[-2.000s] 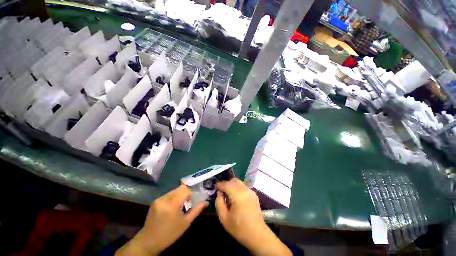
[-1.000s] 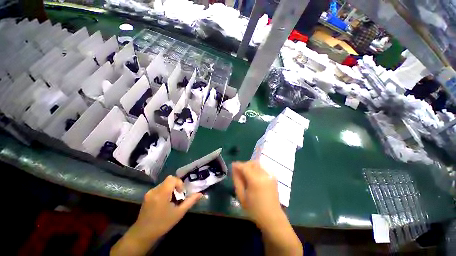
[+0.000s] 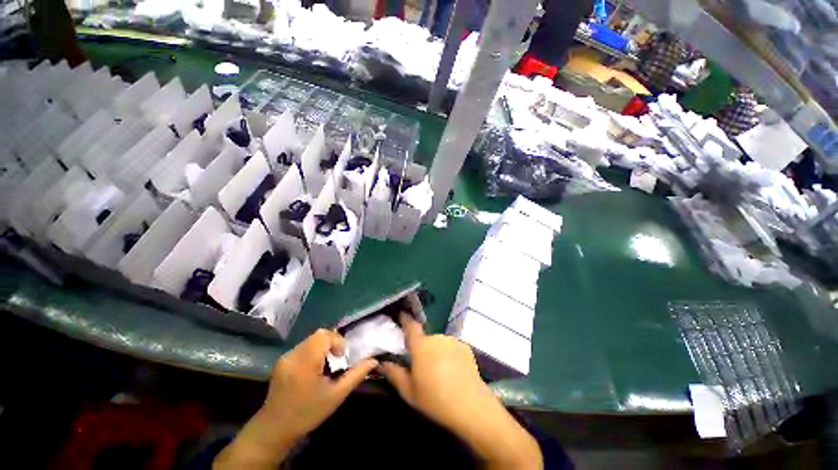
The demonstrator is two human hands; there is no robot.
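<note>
An open white gift box (image 3: 375, 338) is held above the bench's near edge, its flap up on the far side. A white wrapped item shows inside, with a dark part at its near side. My left hand (image 3: 308, 381) grips the box's left side. My right hand (image 3: 432, 367) is at the box's right side with fingers inside the opening; whether they pinch anything is hidden. A small dark thing lies on the green surface just beyond the box's right corner. A row of closed boxes (image 3: 501, 289) stands right of my hands.
Open boxes with upright flaps (image 3: 184, 243) fill the left. Clear blister trays (image 3: 331, 115) lie behind them, another (image 3: 735, 358) at far right with a white slip (image 3: 707, 410). A grey post (image 3: 473, 110) stands ahead, beside a crumpled plastic bag (image 3: 533, 165) and white goods.
My right hand has come back from beside the closed boxes to the open box. Black cable showed on top of the contents a second ago; now mostly white shows. The view has shifted slightly.
</note>
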